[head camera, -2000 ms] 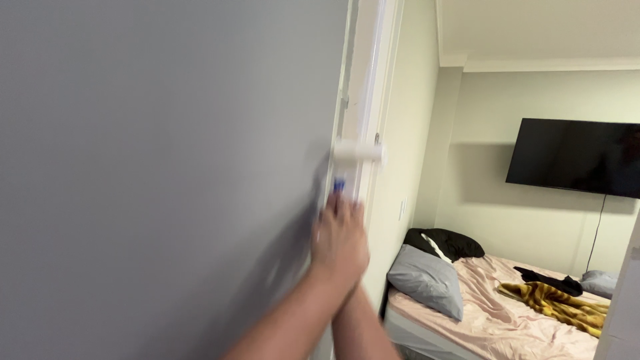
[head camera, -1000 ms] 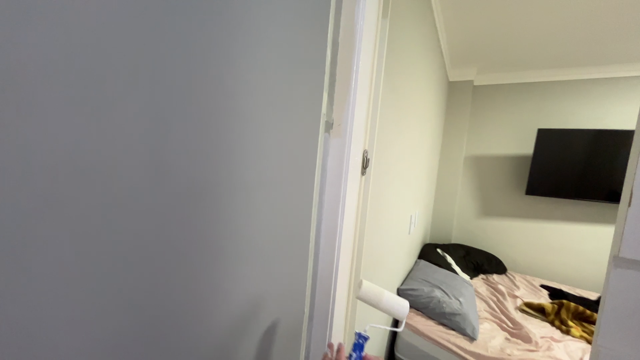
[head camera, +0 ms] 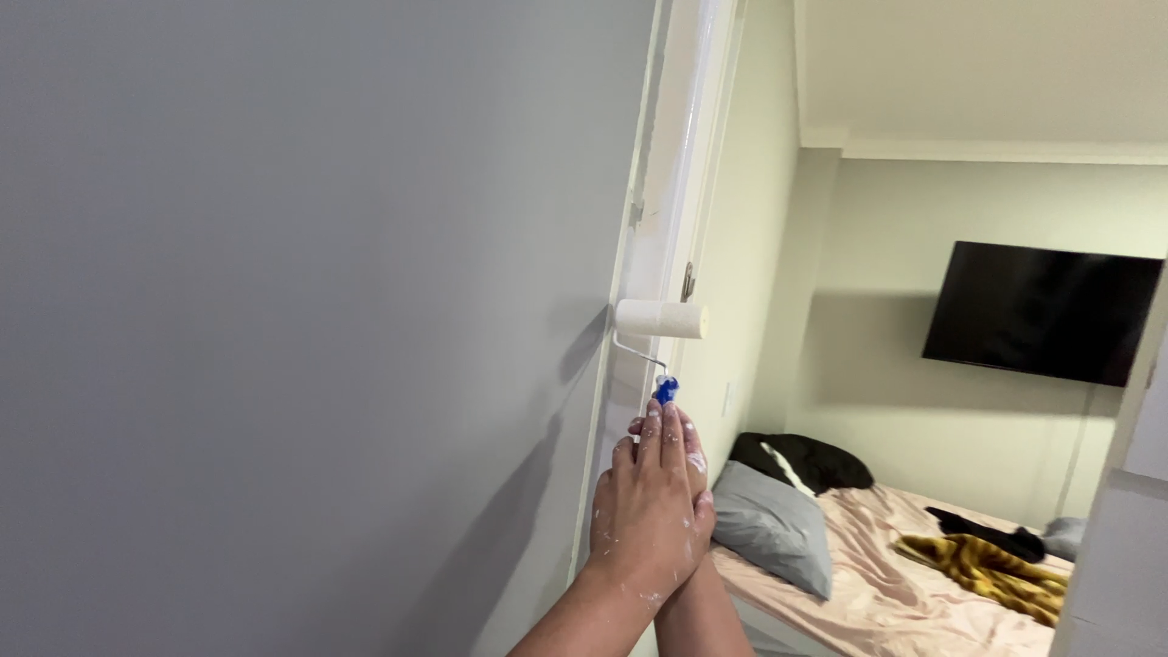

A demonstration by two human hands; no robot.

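Note:
A small paint roller [head camera: 661, 319] with a white sleeve lies across the white door frame [head camera: 677, 164], beside the grey wall. Its thin wire arm leads down to a blue handle [head camera: 667, 390], mostly hidden by my hands. My left hand [head camera: 646, 511] lies on top, its fingers close together along the handle and over my other hand. Beneath it, my right hand [head camera: 695, 461] is wrapped around the handle and partly hidden. White paint specks mark both hands.
A grey surface [head camera: 310, 274] fills the left side. A metal strike plate [head camera: 688, 281] sits on the frame. Beyond the doorway are a bed with pink sheets [head camera: 876, 547], a grey pillow [head camera: 776, 525], a yellow-brown blanket [head camera: 990, 566] and a wall-mounted television [head camera: 1040, 310].
The roller was low beside the frame one second ago, with my hands mostly out of view. It is now higher, across the frame, with both hands in view.

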